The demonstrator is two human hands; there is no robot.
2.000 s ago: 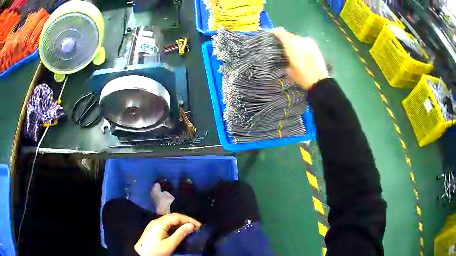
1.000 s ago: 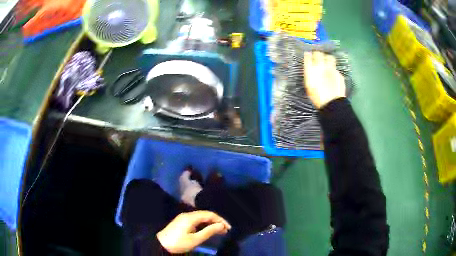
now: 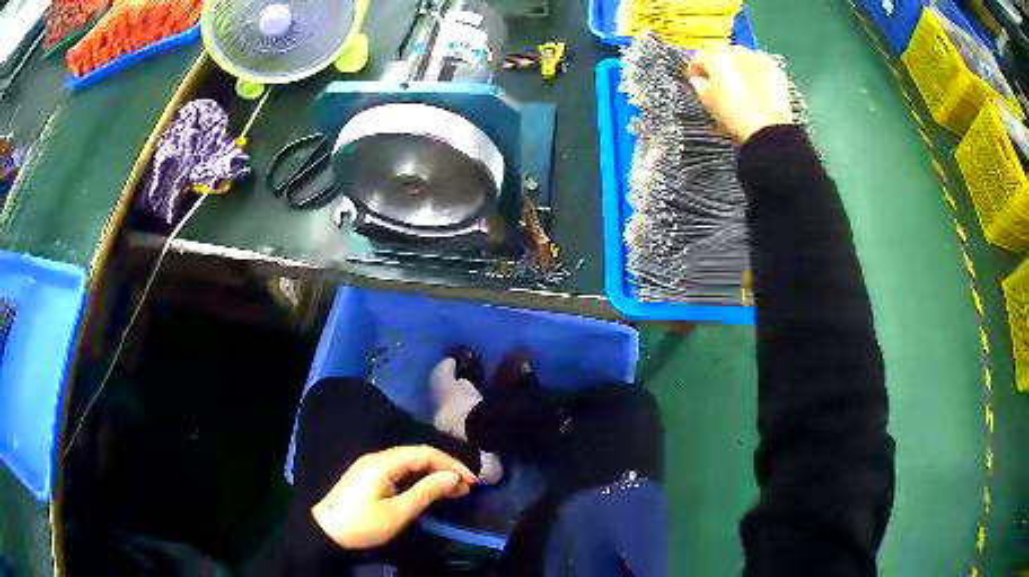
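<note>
Grey wires (image 3: 688, 214) lie heaped in the blue parts tray (image 3: 615, 225) right of the round machine, their pale tips towards the left. My right hand (image 3: 745, 92) is on the far end of the heap, fingers bent over the wires; whether it grips any cannot be told. My left hand (image 3: 389, 494) is over my lap above the lap bin (image 3: 508, 321), fingers curled with thumb and fingertips close together. No wire shows in it. Dark-clothed legs and a foot are below it.
The round machine (image 3: 418, 180) stands ahead, with scissors (image 3: 302, 171), patterned cloth (image 3: 194, 158) and a fan (image 3: 280, 34) to its left. A left tray (image 3: 40, 361) is at the left edge. Yellow wires (image 3: 683, 20) lie behind the grey ones. Yellow baskets (image 3: 993, 169) stand far right.
The view has shifted, so the bench things sit further right. My right hand stays over the far part of the heap, its fingers now more bent. My left hand keeps its curled pose.
</note>
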